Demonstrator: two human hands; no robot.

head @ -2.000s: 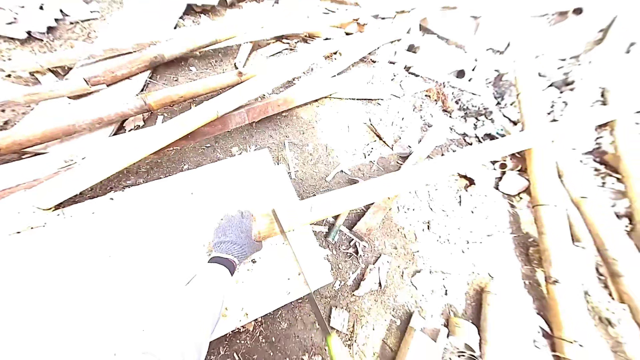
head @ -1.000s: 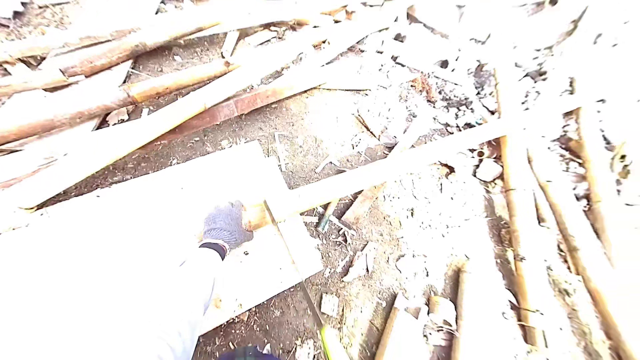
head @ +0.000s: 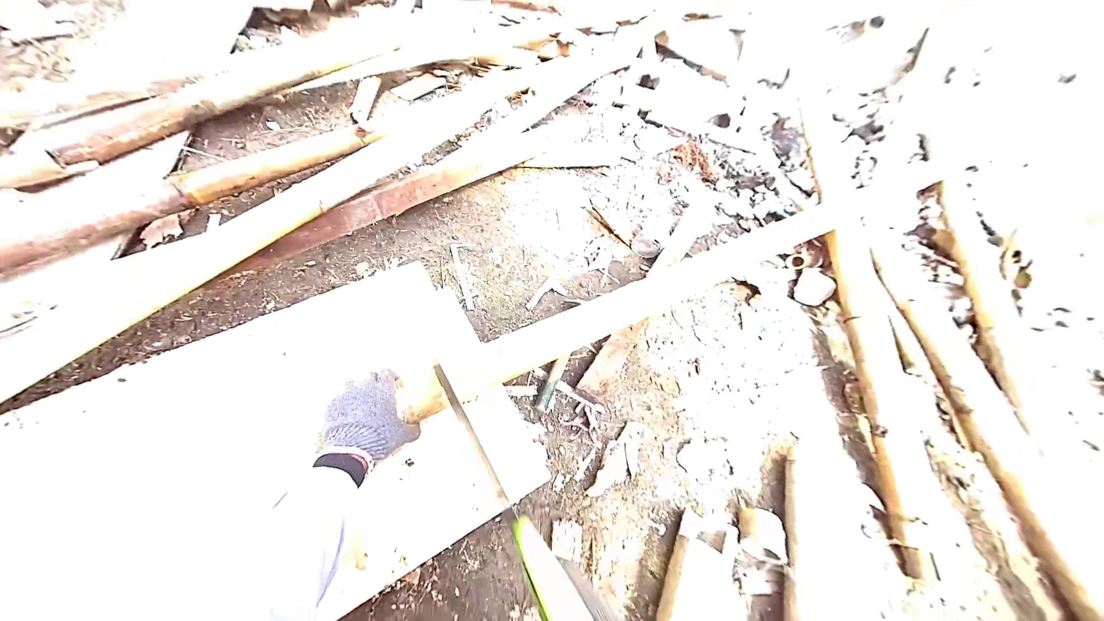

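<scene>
My left hand, in a grey knit glove, grips the near end of a long bamboo pole that runs away to the upper right. Just right of the glove, a thin saw blade lies across the pole. A yellow-green part joins the blade's lower end at the bottom edge. My right hand is not in view. Under the glove and the pole's end is a pale flat board, washed out by glare.
Bamboo poles lie piled at the upper left beside a reddish-brown strip. More poles lie on the right. Short cut pieces are near the bottom, and chips and debris cover the ground.
My left hand keeps its grip at the pole's end, and the saw blade stays across the pole. A dark blue shape at the bottom edge one second ago is out of view.
</scene>
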